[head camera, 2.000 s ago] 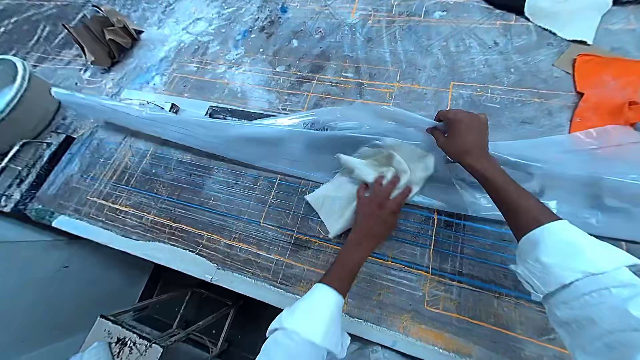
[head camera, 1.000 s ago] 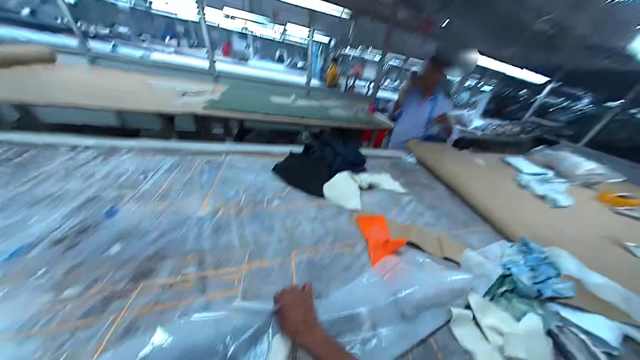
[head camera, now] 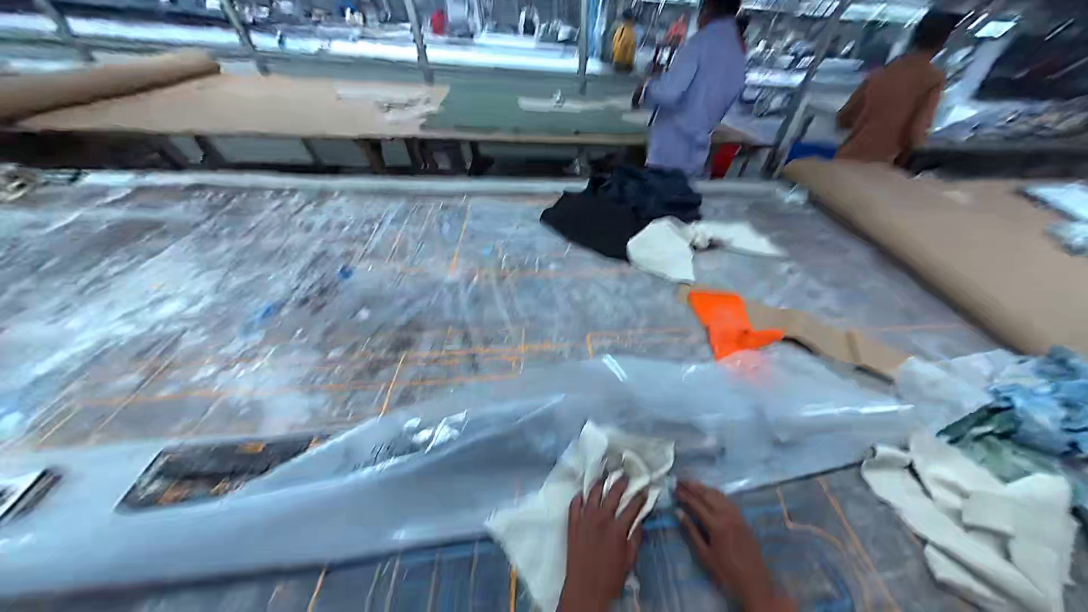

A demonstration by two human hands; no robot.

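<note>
My left hand [head camera: 602, 531] presses on a crumpled cream cloth [head camera: 544, 518], which lies partly over a long strip of clear plastic sheet [head camera: 323, 510] near the table's front. Just to its right, my right hand [head camera: 718, 535] rests at the lower edge of the plastic, fingers bent; whether it grips the edge cannot be made out. The plastic runs from the far left toward the cloth scraps on the right. Its right part overlaps the tip of an orange cloth piece [head camera: 722, 323]. Orange and blue lines mark the worn table top [head camera: 280, 340].
Cream scraps [head camera: 977, 518] and blue-green scraps [head camera: 1037, 399] lie at the right. Black cloth [head camera: 595, 223] and a white cloth [head camera: 667, 248] sit near the far edge. A brown paper roll [head camera: 901, 246] borders the right side. A person in a light shirt [head camera: 697, 89] stands beyond the table, another farther right.
The view has swung up and right since two seconds ago. My right hand, then holding up the plastic's upper edge, is now at its lower edge beside my left hand.
</note>
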